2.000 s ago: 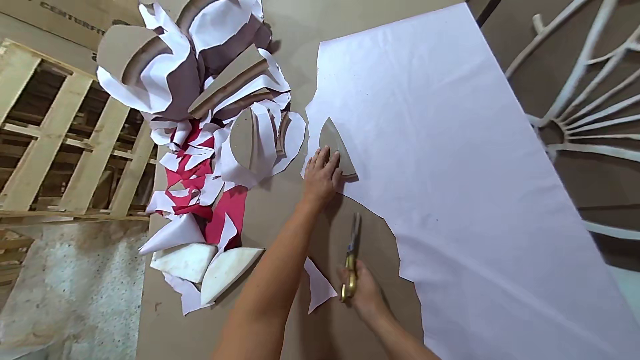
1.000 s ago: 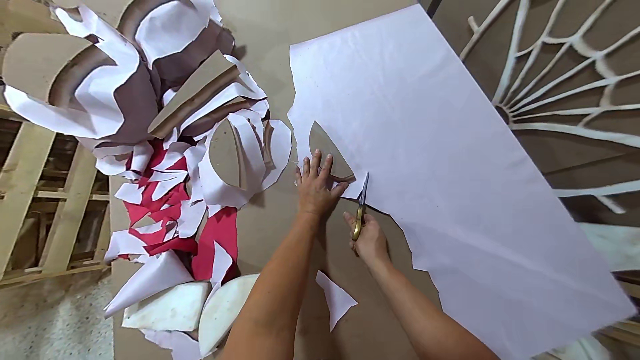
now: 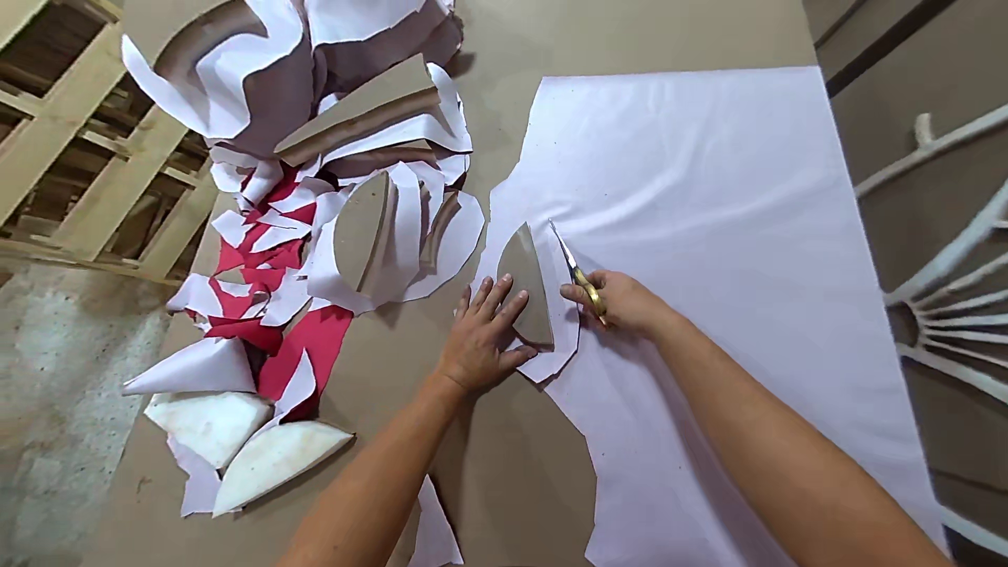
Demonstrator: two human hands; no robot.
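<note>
A large sheet of pale lilac fabric (image 3: 709, 173) lies over the brown work surface. On its left part rests a curved, pointed grey-brown piece (image 3: 526, 283), pressed down by the spread fingers of my left hand (image 3: 487, 335). My right hand (image 3: 618, 303) grips brass-handled scissors (image 3: 583, 283) just right of that piece. The scissor tips point up and away into the fabric, and a cut runs beside the piece down to the fabric's lower edge. Whether the blades are apart is hard to tell.
Left of my hands lie fabric-wrapped shaped pieces (image 3: 362, 236), red and lilac scraps (image 3: 272, 268) and two white padded pieces (image 3: 276, 465). A lilac offcut (image 3: 435, 528) lies near the front. Wooden pallets (image 3: 94, 142) stand at far left, a white branching frame (image 3: 945, 315) at right.
My right hand has carried the scissors from below the fabric's edge up along the right side of the grey-brown piece, and the fabric is now cut there. My left hand stays on the piece.
</note>
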